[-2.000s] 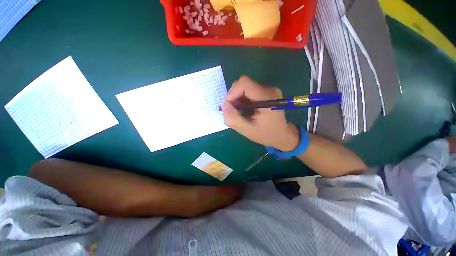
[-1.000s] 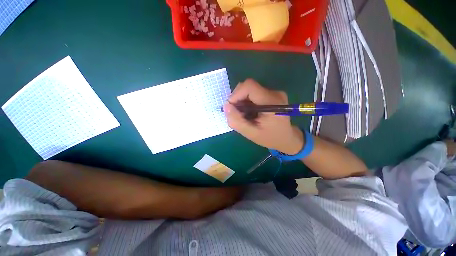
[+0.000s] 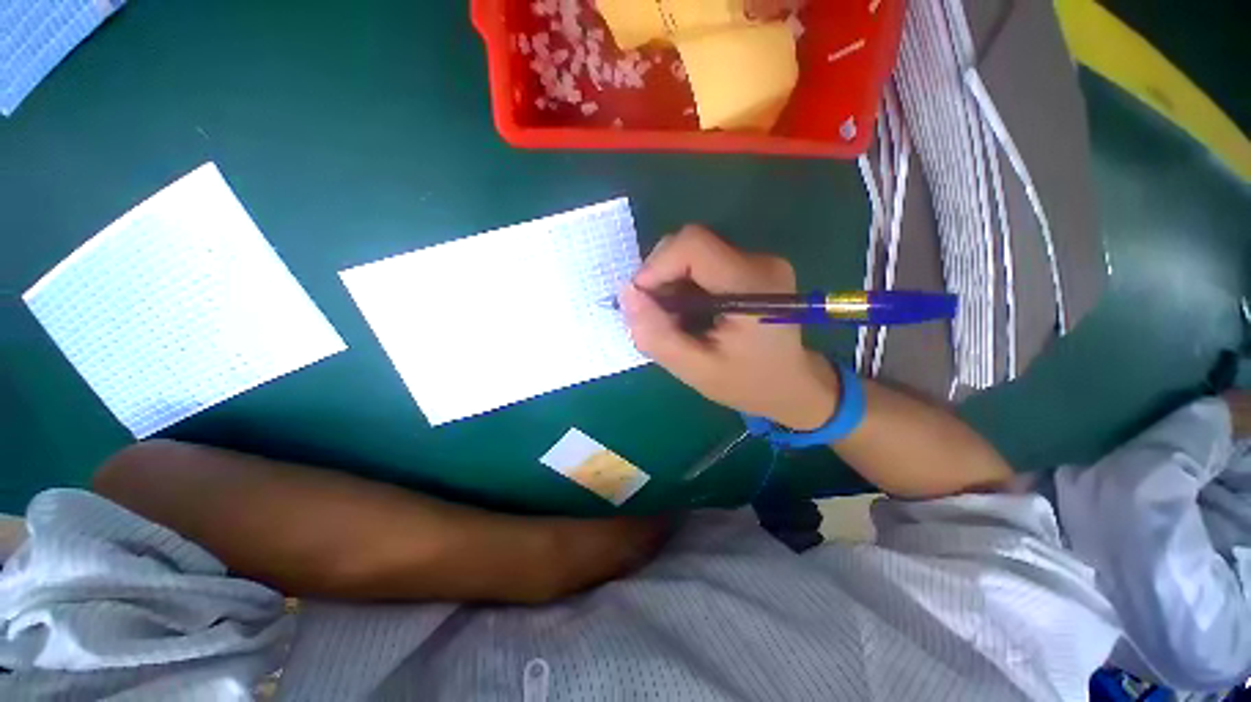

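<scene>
My right hand (image 3: pixel 734 329), with a blue band (image 3: pixel 833 417) on its wrist, grips a dark pen with a gold band and blue cap end (image 3: pixel 899 306). The pen's tip end is at the right part of a white gridded sheet (image 3: pixel 480 309) lying on the green bench. The exact tip contact is too small to tell. My left forearm lies along the bench edge; my left hand (image 3: pixel 638 539) is a dark shape at its end against my smock, its fingers not distinguishable.
Another gridded sheet (image 3: pixel 185 302) lies left, a third at the top left corner (image 3: pixel 48 41). A red bin (image 3: pixel 672 140) with small pale pieces and yellow paper (image 3: pixel 741 76) stands beyond. Grey strips (image 3: pixel 1022 178) lie right. A small card (image 3: pixel 596 466) lies near me. Another person's sleeve (image 3: pixel 1159 521) is at right.
The sheets, bin and card appear slightly further right and lower in the view. My right hand stays at the sheet's right part, still holding the pen.
</scene>
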